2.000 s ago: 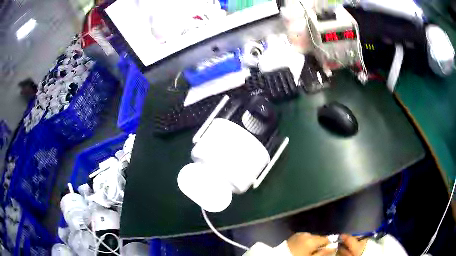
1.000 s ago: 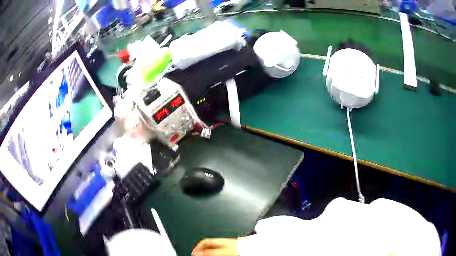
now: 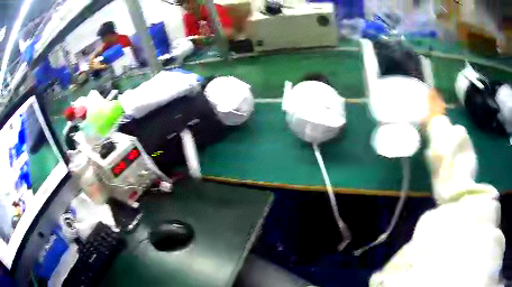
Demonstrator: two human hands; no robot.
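A white security camera point(image 3: 400, 101) with two stick antennas lies at the right on the green bench, its round base point(image 3: 396, 140) towards me. Its white cable hangs over the bench edge. My right hand point(image 3: 435, 107), blurred, holds the camera's right side at the end of my outstretched arm in a pale sleeve. My left hand is out of the picture. Another white camera point(image 3: 315, 111) stands to the left, its cable also hanging down to a small plug point(image 3: 344, 235).
A white rounded unit point(image 3: 230, 100) stands beside a black case point(image 3: 168, 132). A black-and-white unit point(image 3: 477, 98) is at far right. The power supply point(image 3: 124, 165), mouse point(image 3: 172, 235), keyboard point(image 3: 95, 255) and monitor point(image 3: 28, 168) are left. People in red sit beyond the bench.
The view has swung right, away from the desk mat. My right arm now reaches out over the bench, with my hand on a camera. My left hand, earlier at a cable plug, is out of view.
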